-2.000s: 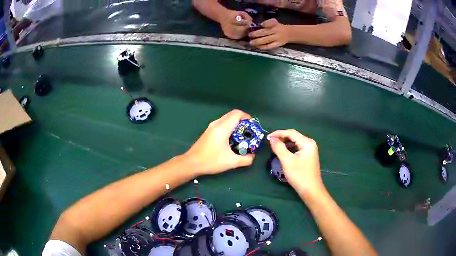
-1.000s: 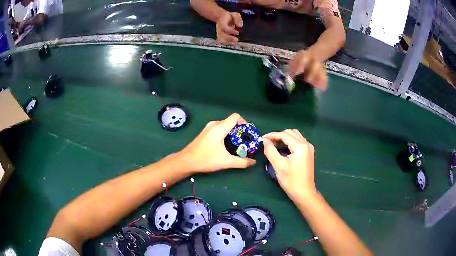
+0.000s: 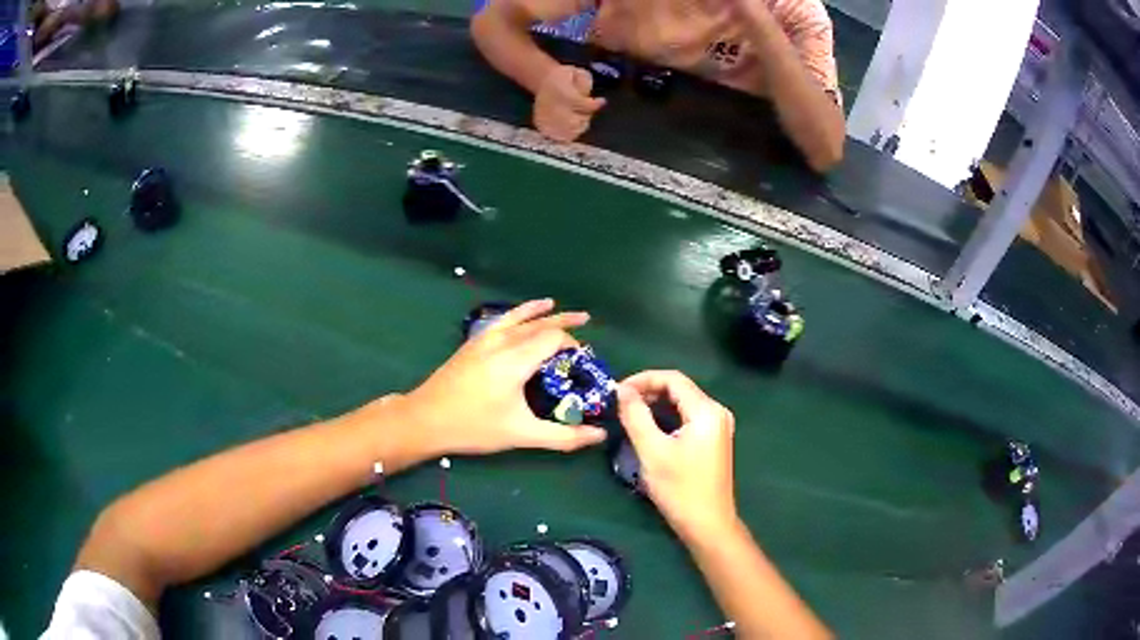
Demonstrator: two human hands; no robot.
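Note:
My left hand [image 3: 494, 385] grips a short black housing whose open end shows the round blue circuit board [image 3: 579, 385], facing up. My right hand [image 3: 685, 453] is at the board's right edge with thumb and finger pinched together. The cover lead's end seems to be between these fingertips, but it is too small to make out. An end cover [image 3: 628, 464] with a grey face shows partly behind and below my right hand. Whether the lead touches the board is hidden by the fingers.
A pile of end covers [image 3: 519, 605] with red leads lies nearest me. Housings with boards stand on the green belt [image 3: 250, 338], one at centre back [image 3: 433, 188], one at right [image 3: 768, 328]. A cardboard box [image 3: 18, 231] is at the left edge. A person [image 3: 700, 50] sits opposite behind the metal rail.
The view has shifted. The housing by the opposite person's hand is now released on the belt, and that arm is drawn back. Belt items moved right; one cover is now partly behind my left hand.

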